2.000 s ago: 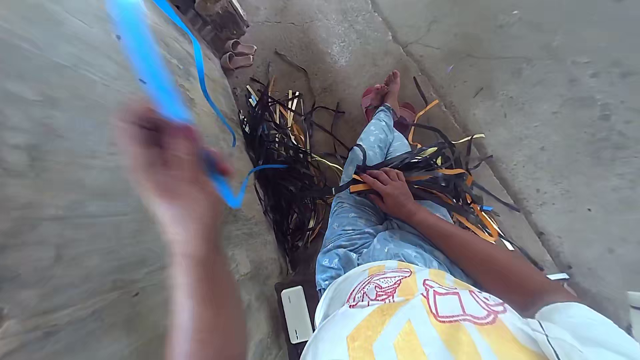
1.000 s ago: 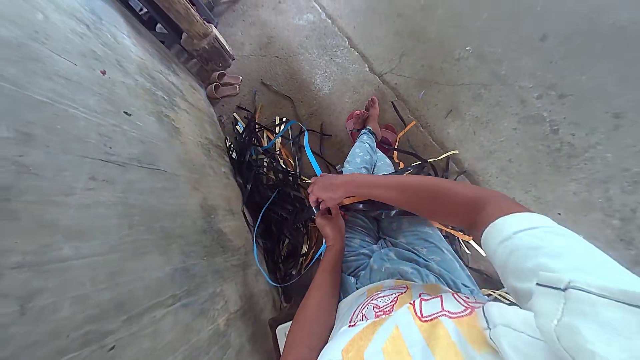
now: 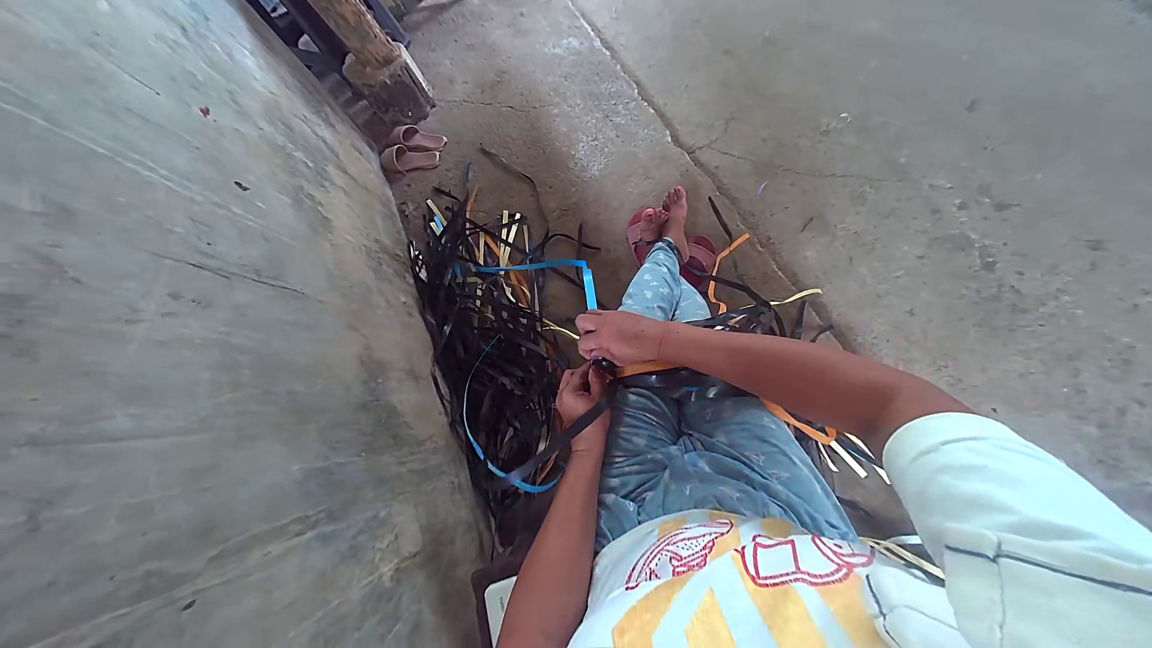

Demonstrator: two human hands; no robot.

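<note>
My left hand [image 3: 583, 396] is closed near the left edge of my lap, with its fingertips on the end of a bundle of black and orange plastic strapping strips [image 3: 684, 378]. Just above it my right hand [image 3: 621, 337] grips that bundle and the blue strip [image 3: 589, 283], its arm crossing my lap from the right. One blue length bends toward the pile on the left; a blue loop [image 3: 468, 423] hangs lower left. A dark strip [image 3: 571, 430] passes over my left wrist. The exact hold of the fingertips is partly hidden.
A grey concrete wall [image 3: 198, 342] rises close on the left. Beside it lies a tangled pile of black strips [image 3: 495, 360]. Farther off are pink slippers [image 3: 414, 151] and a wooden post [image 3: 360, 36]. My feet rest by red sandals [image 3: 697, 256] on the concrete floor [image 3: 900, 180].
Two seconds ago my left hand was raised at the left with the blue strip, and my right hand lay on the bundle. Now both meet at the bundle's left end.
</note>
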